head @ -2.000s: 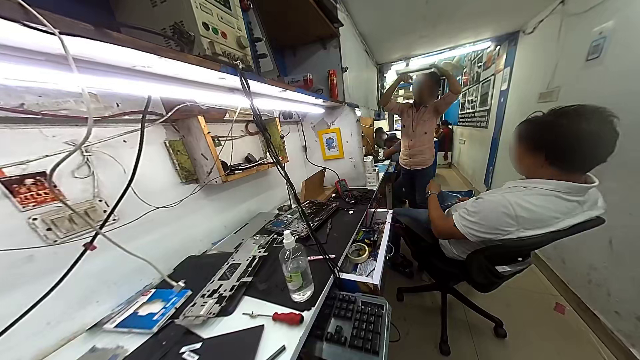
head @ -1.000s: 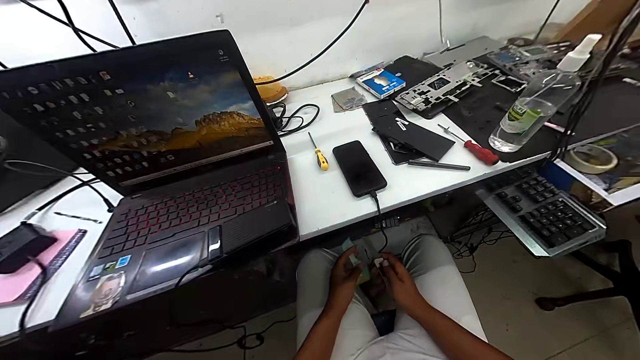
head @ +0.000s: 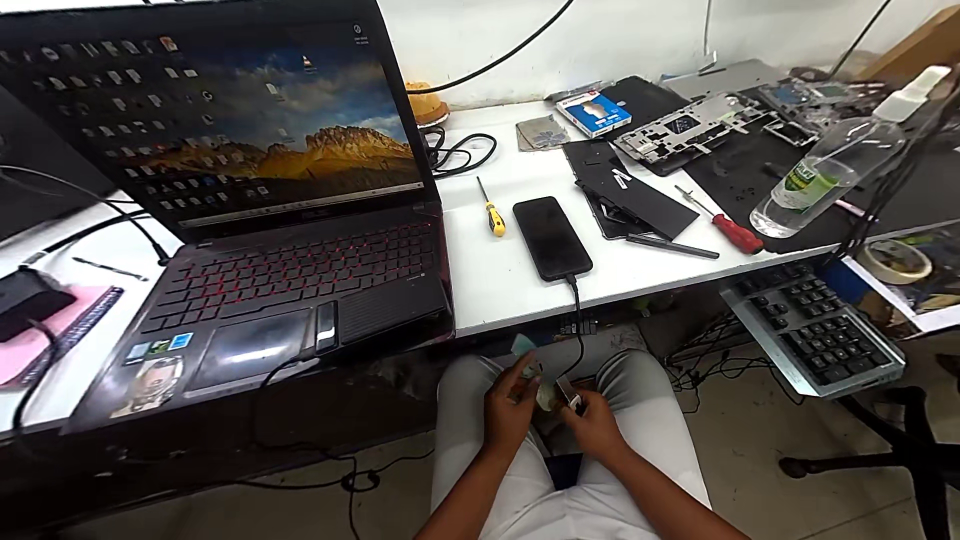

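Both hands are over my lap, below the desk's front edge. My left hand [head: 510, 409] has its fingers around a small crumpled greenish piece, perhaps paper or film [head: 529, 360]; its exact kind is unclear. In my right hand [head: 592, 424] is a small metal-and-white object [head: 570, 394], too small to name. A black smartphone [head: 553, 238] lies face up on the white desk above my hands, its black cable [head: 577, 322] hanging over the edge toward them. Left of the phone lies a yellow-handled screwdriver [head: 493, 214]. An opened laptop [head: 300, 277] with a lit screen stands at the left.
Right of the phone lie black panels [head: 637, 195], a red-handled screwdriver [head: 735, 232] and a laptop chassis part [head: 690, 127]. A clear spray bottle [head: 802, 187] stands near the desk edge. A keyboard [head: 817, 330] juts out below it. Loose cables [head: 720, 352] hang under the desk.
The view has swung from the room and two people down to the laptop and my lap. Since one second ago, the small metal-and-white object shows more plainly in my right hand.
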